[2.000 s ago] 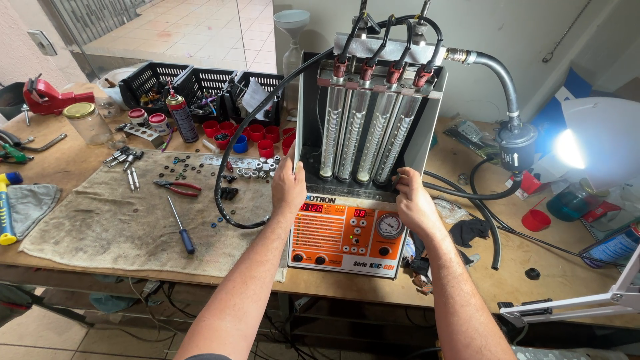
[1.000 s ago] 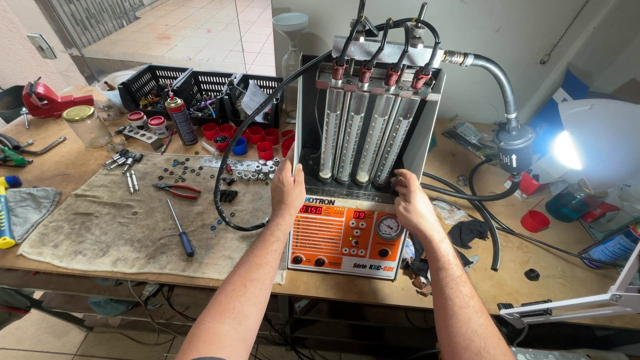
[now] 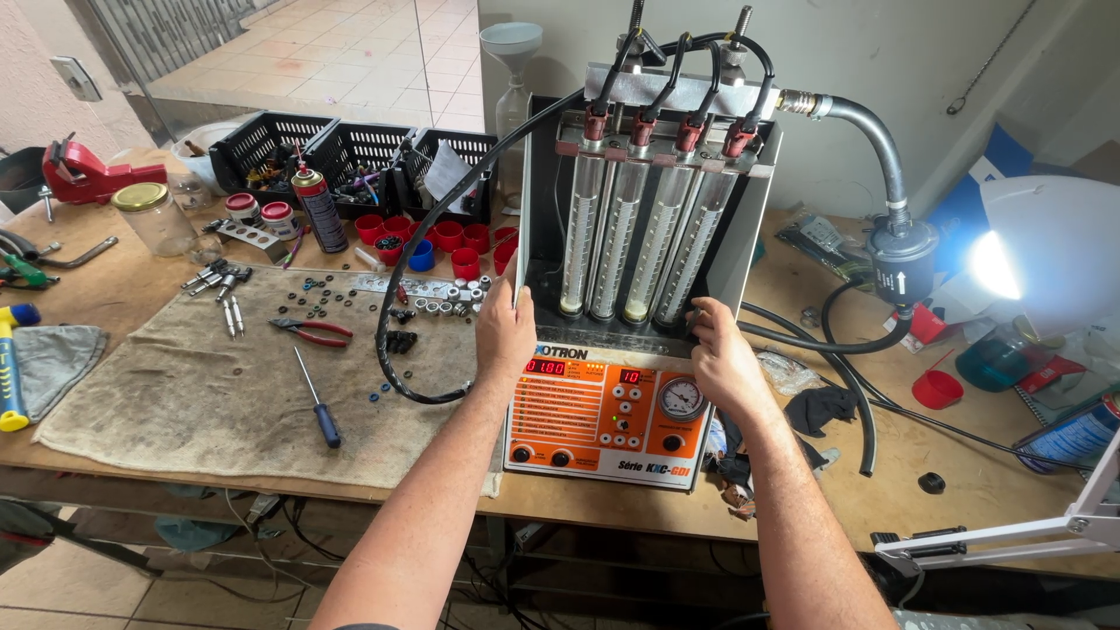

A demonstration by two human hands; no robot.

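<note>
A fuel injector test bench [image 3: 604, 420] with an orange control panel stands on the wooden table. My left hand [image 3: 507, 328] grips the left side of its housing. At the right side, my right hand [image 3: 722, 350] rests with curled fingers against the housing edge; the fingertips are partly hidden. Between the hands stand several graduated glass tubes [image 3: 621, 236] with a little liquid at the bottom. Above them, injectors with red connectors [image 3: 643, 131] sit under a metal fuel rail [image 3: 674, 92]. A pressure gauge [image 3: 682, 399] is on the panel. A black hose runs to a fuel filter [image 3: 903, 262].
On a stained cloth [image 3: 192, 385] at left lie a screwdriver [image 3: 317, 398], red-handled pliers [image 3: 311, 331] and small rings. Behind are red cups [image 3: 449, 234], a spray can [image 3: 319, 210] and black baskets [image 3: 271, 162]. A lit lamp [image 3: 997, 262] and its white arm [image 3: 989, 535] stand at right.
The red digits on the panel's displays have changed, the smaller one counting up from 08 through 09 to 10. Both hands stay at the sides of the test bench.
</note>
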